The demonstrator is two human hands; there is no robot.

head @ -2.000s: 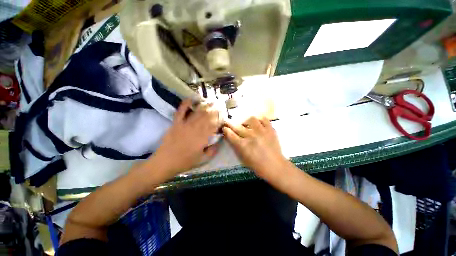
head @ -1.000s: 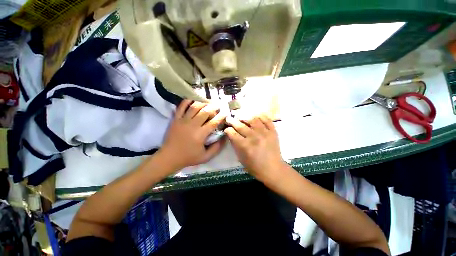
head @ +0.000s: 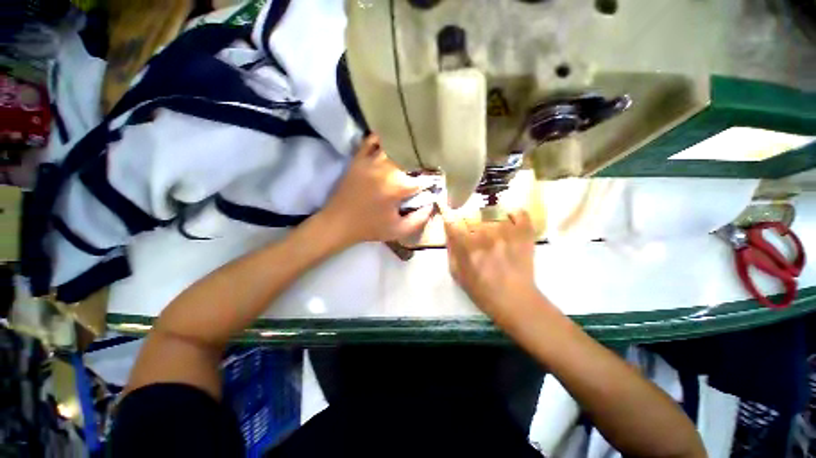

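The white and navy garment piece (head: 242, 165) lies heaped left of the sewing machine head (head: 528, 80). My left hand (head: 380, 201) is at the needle area with a small folded garment edge (head: 420, 204) between its fingertips. My right hand (head: 492, 259) is close beside it, fingertips bent down on the machine bed just in front of the presser foot (head: 494, 183). What lies under the right fingertips is washed out by the bright light, so I cannot tell whether they grip the fabric. The needle tip is hidden.
Red-handled scissors (head: 768, 259) lie on the right of the white table (head: 626, 277). The green table edge (head: 429, 329) runs in front of me. A blue basket (head: 259, 394) and garment pieces are below the table. A red tin (head: 22, 112) stands at far left.
The view has moved closer to the machine head, which now looks larger. My hands remain near the needle; the left fingers are more bent, and the folded edge shows between them.
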